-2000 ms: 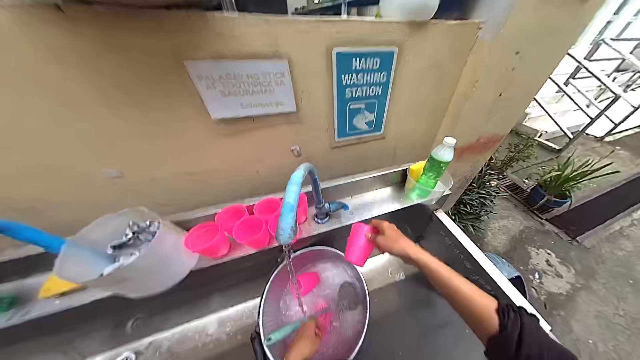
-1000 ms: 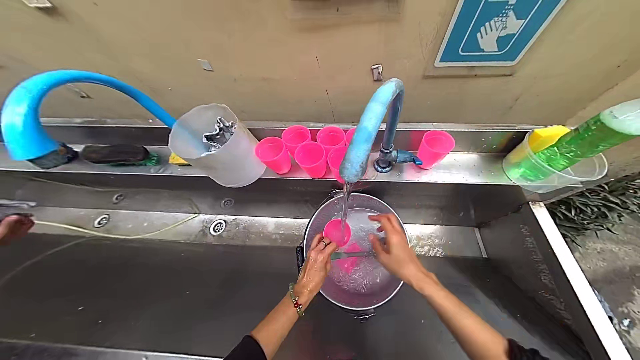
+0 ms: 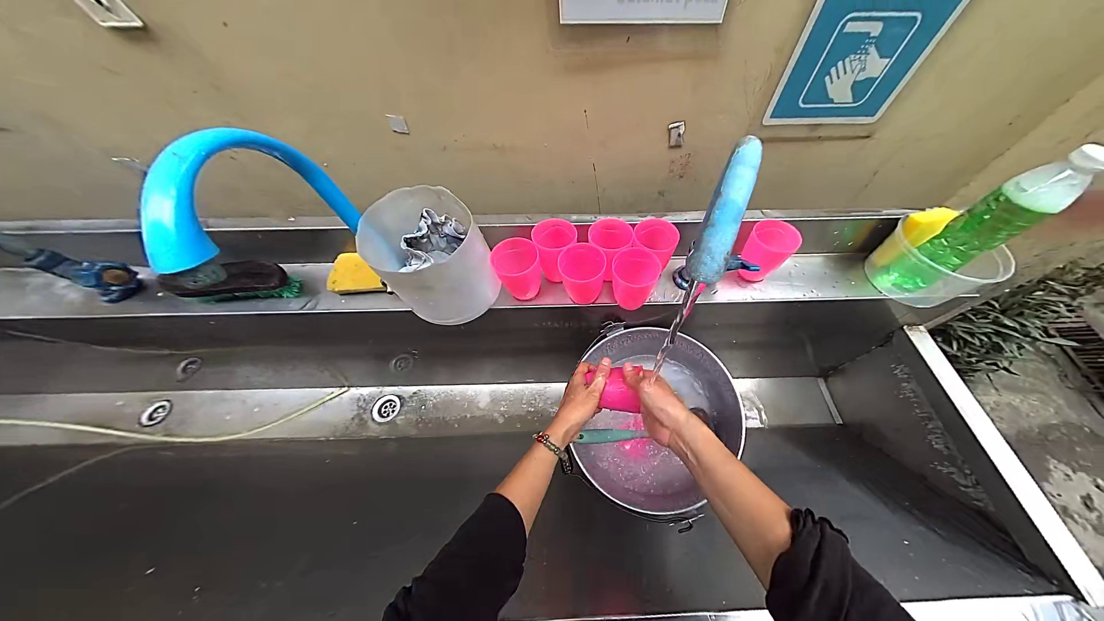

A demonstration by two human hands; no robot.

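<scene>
My left hand [image 3: 580, 401] and my right hand [image 3: 660, 401] hold a pink plastic cup [image 3: 618, 390] lying sideways between them, over a round metal pot [image 3: 729, 379] in the sink. Water runs from the faucet's light-blue covered spout [image 3: 729, 211] beside my right fingers. Cloudy, bubbly water fills the pot, with something pink under the surface. A teal handle [image 3: 608, 435] crosses the pot below my hands; its far end is hidden. Several pink cups [image 3: 581, 272] stand grouped on the ledge left of the faucet, and one pink cup [image 3: 770, 248] stands right of it.
On the ledge are a translucent container [image 3: 448, 289] with crumpled material, a yellow sponge [image 3: 354, 274], a brush [image 3: 233, 280] and a blue hose [image 3: 172, 207]. At right, a green-liquid bottle [image 3: 992, 226] leans in a clear tub [image 3: 940, 289]. A thin hose [image 3: 259, 429] lies in the sink.
Two seconds ago my right hand held a cup near the ledge; one cup now stands there, right of the faucet. Since one second ago, my right hand has closed onto the cup in my left.
</scene>
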